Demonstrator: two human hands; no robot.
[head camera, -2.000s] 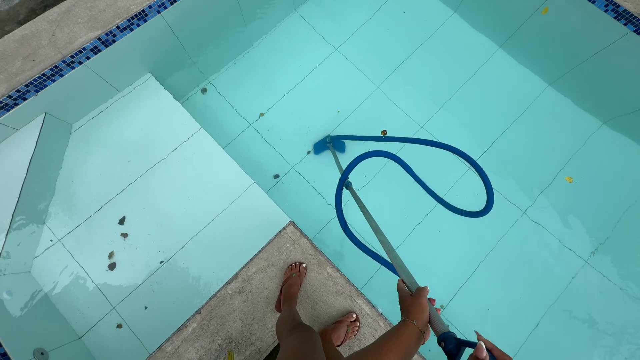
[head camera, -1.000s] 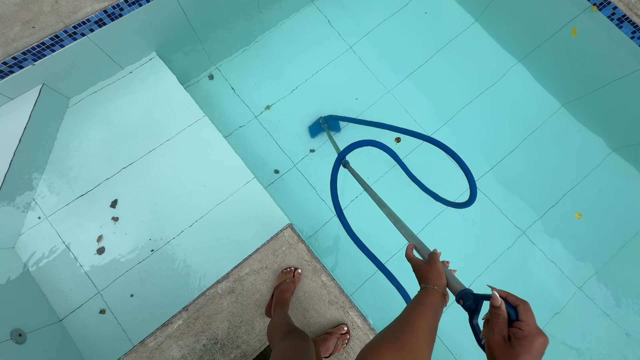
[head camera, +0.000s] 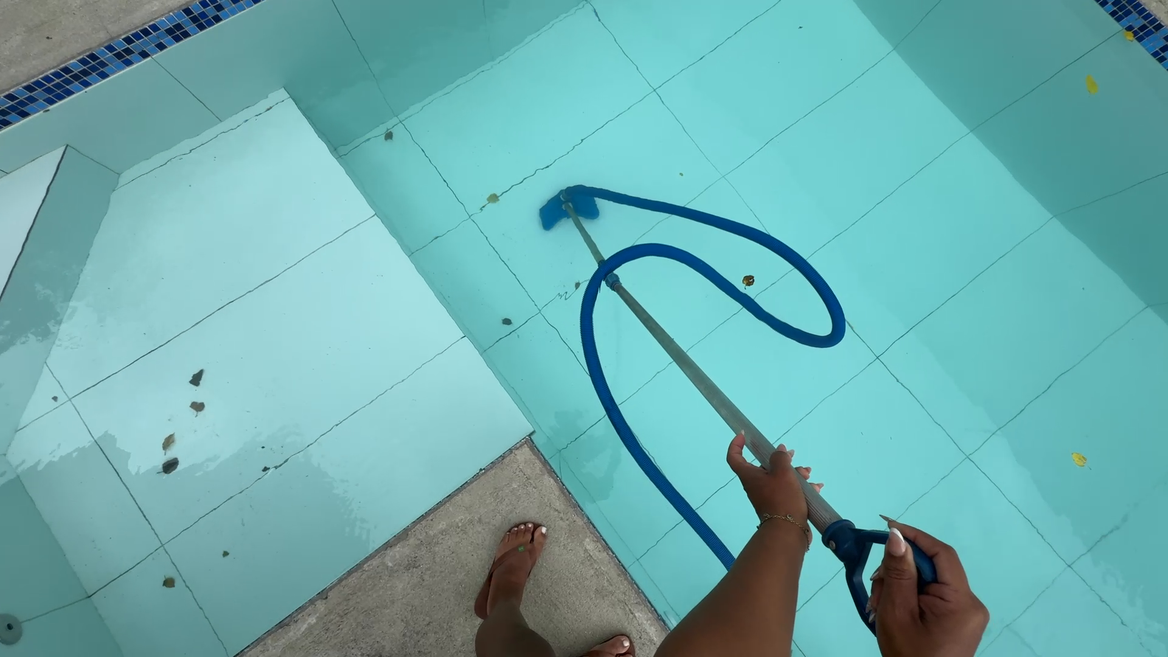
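Observation:
A long grey telescopic pole slants from the lower right down into the pool water. My left hand is wrapped around its shaft, with a thin bracelet at the wrist. Farther up, my right hand grips the blue plastic D-shaped handle at the pole's end. At the far end, under water, a blue pool vacuum head rests on the tiled floor. From it a blue hose loops right, curves back across the pole and runs down behind my left forearm.
My feet in flip-flops stand on a stone pool edge. To the left lies a shallow tiled ledge with several dark leaves. Yellow leaves are at the right. Blue mosaic tile lines the far edge.
Two seconds ago my right hand was mostly out of frame at the bottom; it now shows on the handle. Both hands still hold the pole, and the view has shifted a little.

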